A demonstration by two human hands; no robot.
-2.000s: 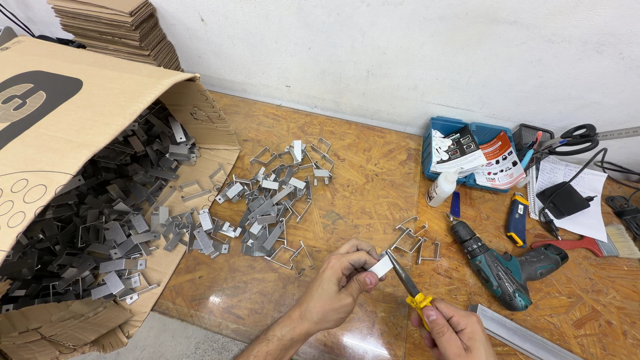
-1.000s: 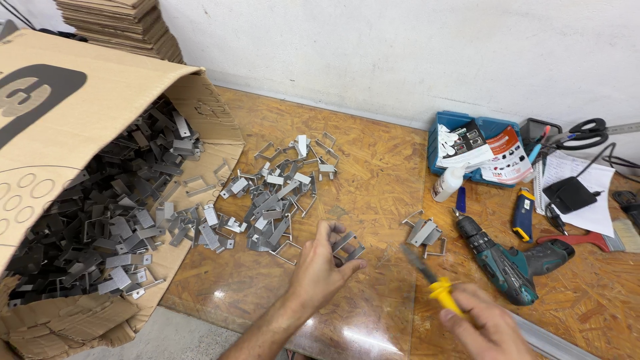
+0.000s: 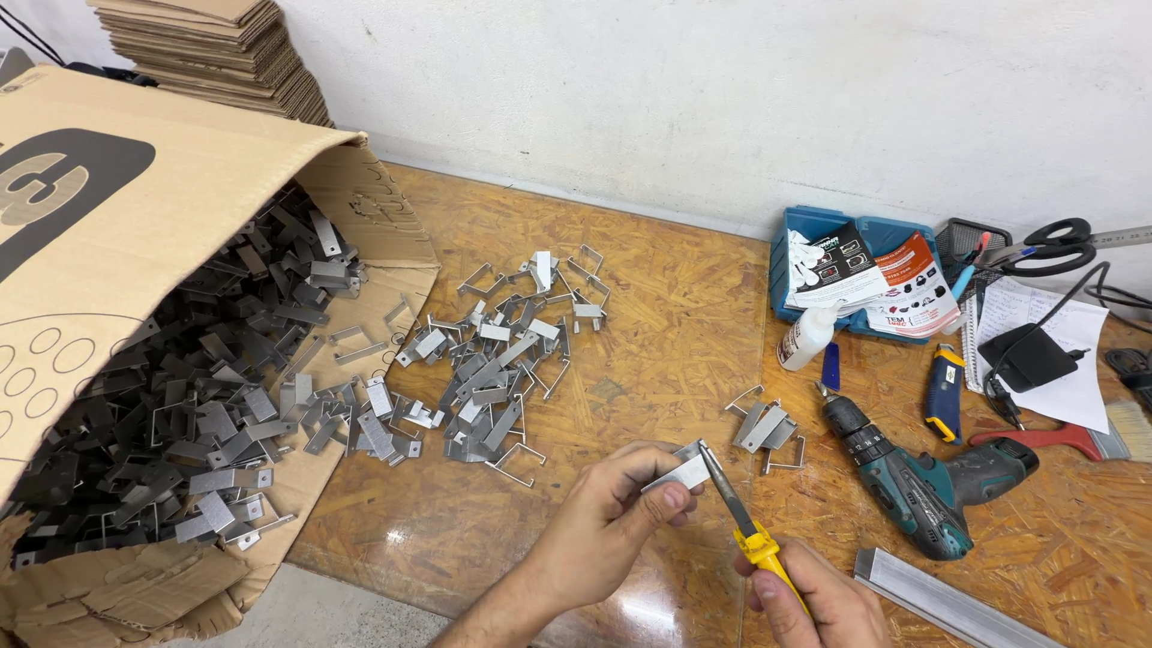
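My left hand (image 3: 621,517) pinches a small bent metal bracket (image 3: 681,470) between thumb and fingers. My right hand (image 3: 814,598) is closed around the yellow handle of long-nosed pliers (image 3: 738,506), whose jaw tips meet the upper right end of that bracket. Just beyond the pliers, several brackets (image 3: 765,427) form a small group on the wooden board table (image 3: 666,360). A larger loose heap of brackets (image 3: 495,369) lies left of it. Many more brackets (image 3: 207,387) spill from an open cardboard box (image 3: 180,171) on its side.
A cordless drill (image 3: 918,490), a utility knife (image 3: 945,393), a white bottle (image 3: 807,337) and a red-handled brush (image 3: 1044,438) lie at right. Behind them stand blue bins (image 3: 814,216) with leaflets and scissors (image 3: 1048,247). A metal profile (image 3: 936,598) lies at the front right; stacked cardboard (image 3: 216,54) stands back left.
A second ago the pliers were apart from my left hand, which held a bracket nearer the heap. Now both hands meet at a bracket. The small group beyond the pliers has grown since two seconds ago.
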